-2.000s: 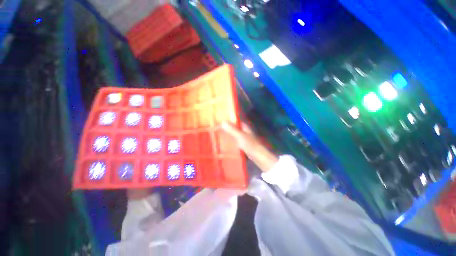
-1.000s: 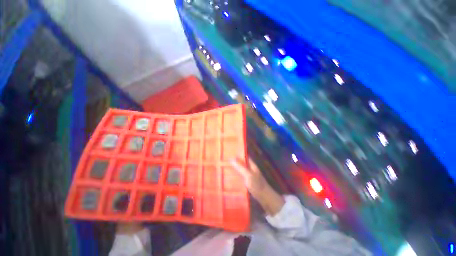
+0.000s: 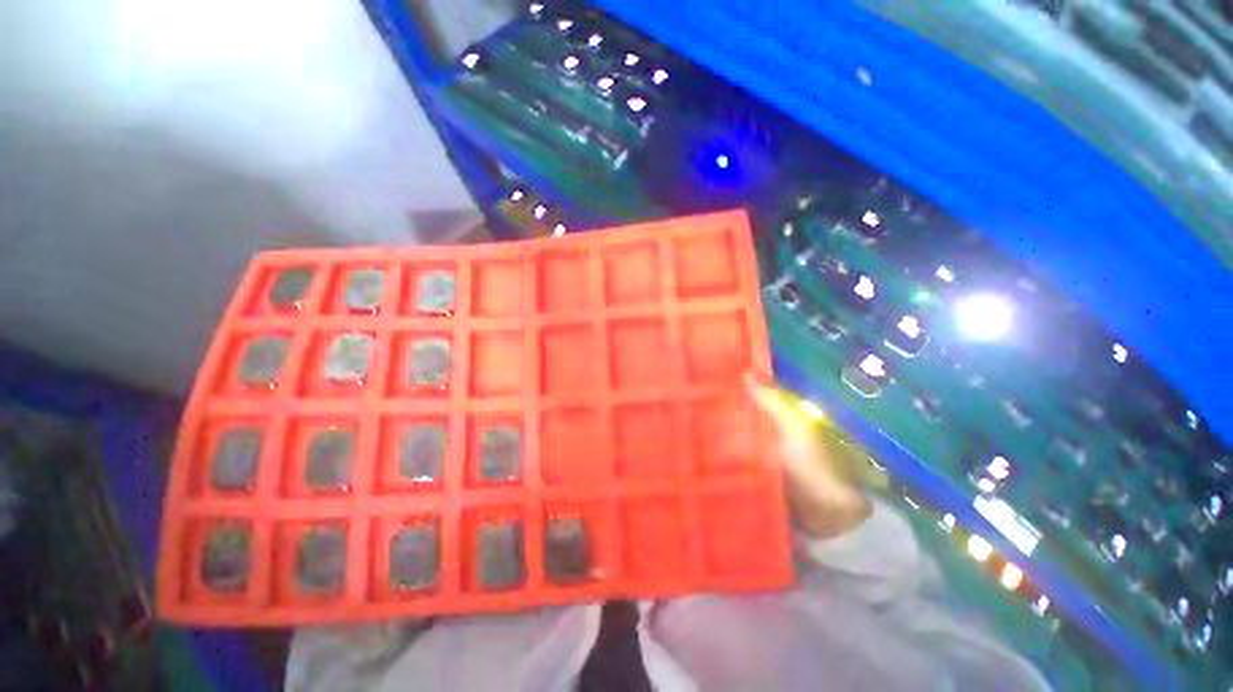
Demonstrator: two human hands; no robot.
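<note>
An orange-red compartment tray [image 3: 521, 406] fills the middle of the view, bent slightly along its width. Greyish watch heads [image 3: 422, 452] lie in the pockets on its left side; the pockets on its right side hold nothing. My right hand [image 3: 815, 466] grips the tray's right edge, thumb over the front. My left hand is hidden behind the tray; only part of the white left sleeve [image 3: 331, 660] shows below the lower left edge.
A blue rack beam [image 3: 879, 129] crosses the upper right. Below it, a green shelf [image 3: 933, 412] carries watches with small bright spots and a blue light [image 3: 722, 161]. A pale wall [image 3: 176, 176] stands at upper left. Dark rack parts lie at lower left.
The tray appears larger and the view has turned towards the wall and shelf. The orange trays behind it are out of view. The watch screens, bright two seconds ago, look grey now.
</note>
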